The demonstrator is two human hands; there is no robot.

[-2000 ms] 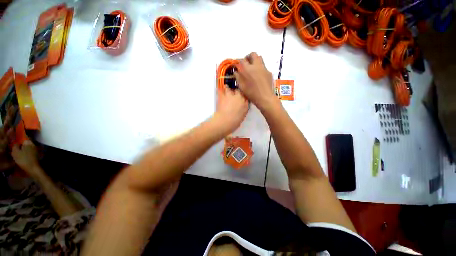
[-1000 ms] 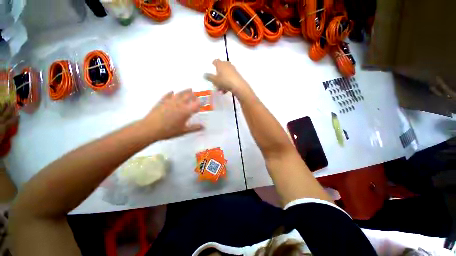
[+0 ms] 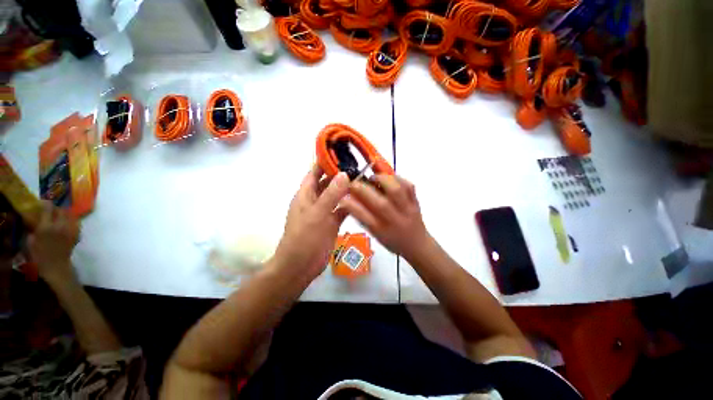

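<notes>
An orange coiled cable [image 3: 330, 141] with black plugs in its middle is held above the white table, with a pale band or strip across it. My left hand [image 3: 313, 211] holds its lower left side. My right hand [image 3: 388, 209] grips its lower right side, fingers at the band. A small stack of orange QR cards [image 3: 352, 256] lies just below my hands. Three bagged cables [image 3: 173, 118] stand in a row at the upper left. Whether another card is under my hands is hidden.
Loose coiled cables [image 3: 482, 22] are heaped at the back right. A smartphone [image 3: 507, 250], a yellow-green stick [image 3: 559, 234] and a label sheet [image 3: 575, 181] lie right. A wrapped pale lump [image 3: 249, 254] lies left. Another person's hand [image 3: 55, 238] is at orange boxes [image 3: 70, 166], far left.
My hands were apart and empty over the table; now they are together on an orange coiled cable. A third bagged cable stands in the left row, compared with two seen two seconds ago.
</notes>
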